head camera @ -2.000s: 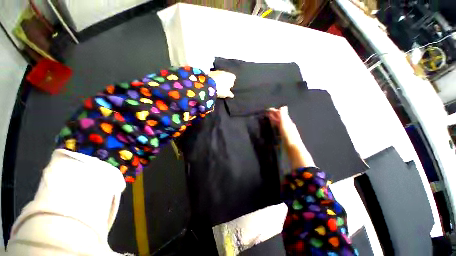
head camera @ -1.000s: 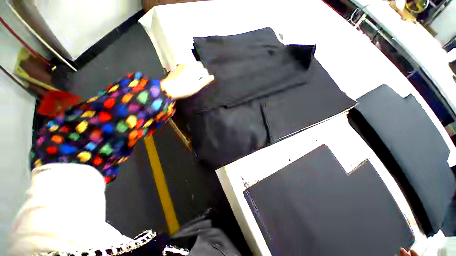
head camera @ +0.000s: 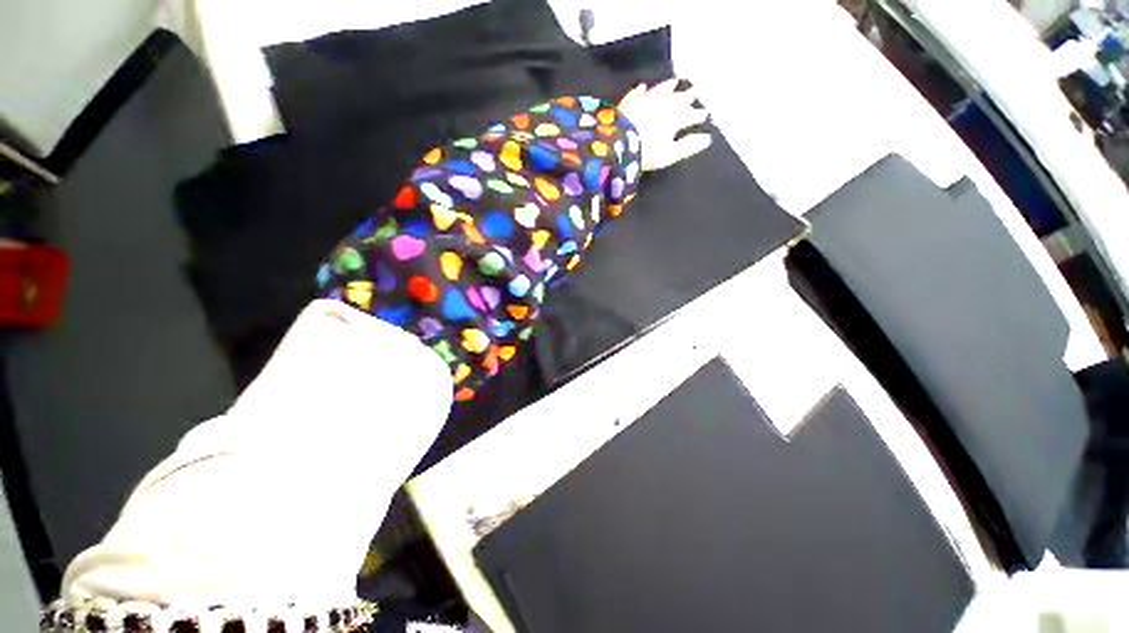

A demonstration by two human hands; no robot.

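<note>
Black lining fabric [head camera: 409, 93] lies spread at the far left of the table, over part of a flat black panel [head camera: 700, 241]. My left hand [head camera: 675, 126] rests on the black material near its right edge, fingers apart, holding nothing that I can see. My sleeved forearm crosses the fabric and hides part of it. A notched black panel [head camera: 731, 526] lies flat on the pale work board [head camera: 452, 556] nearest me, cut off by the bottom edge. My right hand is out of the picture.
A thick stack of black panels [head camera: 960, 315] stands at the right, with a dark heap [head camera: 1108, 433] beside it. A pale object [head camera: 1052, 606] is cut off at the bottom right. A red object [head camera: 31, 284] is on the floor side at far left.
My left hand has moved right across the fabric, which now lies spread with its folded-over part opened. My right hand, last seen as fingertips at bottom right, has left the picture.
</note>
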